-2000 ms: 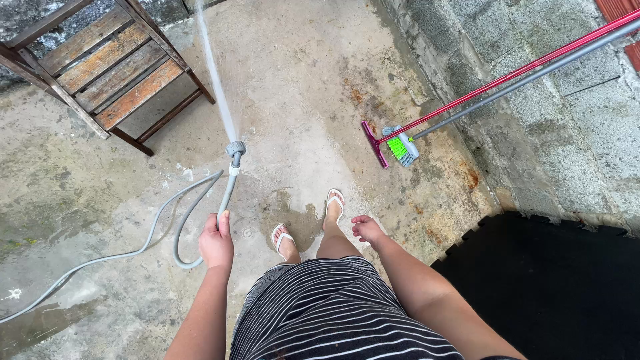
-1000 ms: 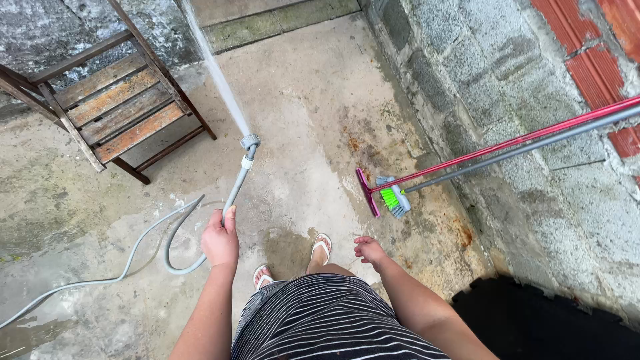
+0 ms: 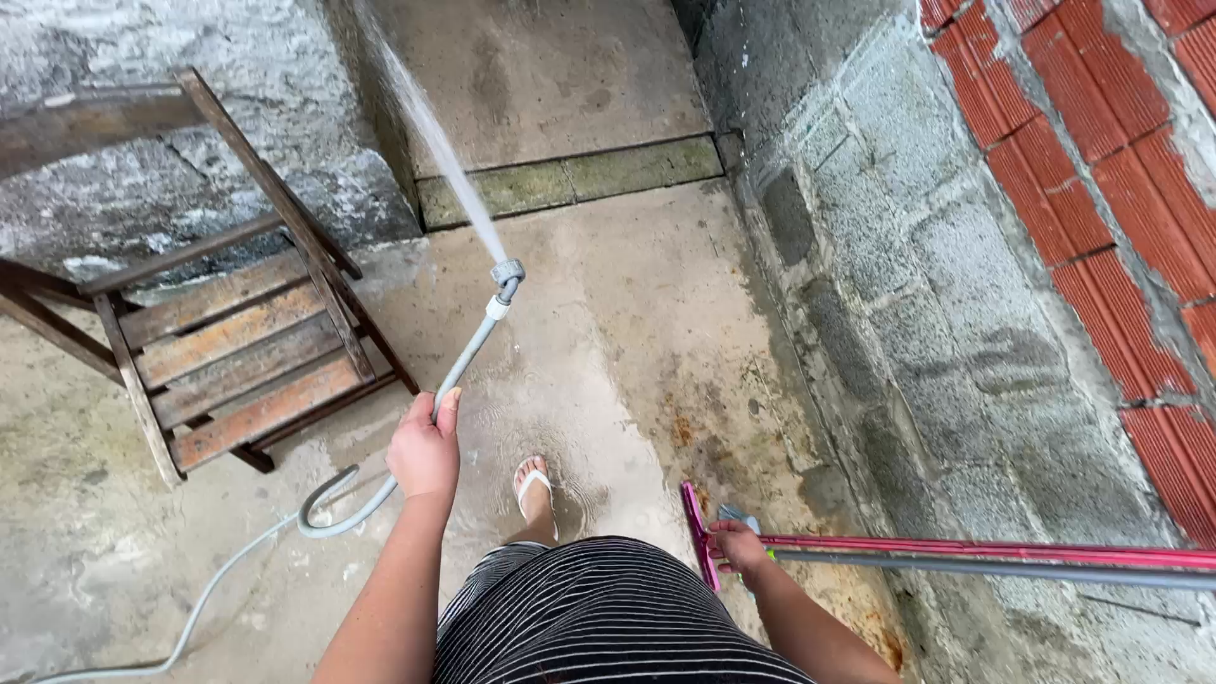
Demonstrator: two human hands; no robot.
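My left hand is closed around a grey hose, and a jet of water sprays from the fitting at its end toward the upper left. On the right, my right hand hangs with bent fingers over the pink squeegee head as seen from above; whether it touches anything cannot be told. Behind that hand is a brush head, mostly hidden. The squeegee's pink handle and a grey handle run to the right edge.
A wooden folding chair stands at the left by a rough wall. A drain strip or low step crosses the wet concrete floor. A block wall with red bricks rises on the right. The hose loops along the floor at lower left.
The view has moved forward, showing more floor beyond the drain strip. My left hand still holds the spraying hose. The squeegee and brush, earlier ahead of my right hand, now appear beneath it.
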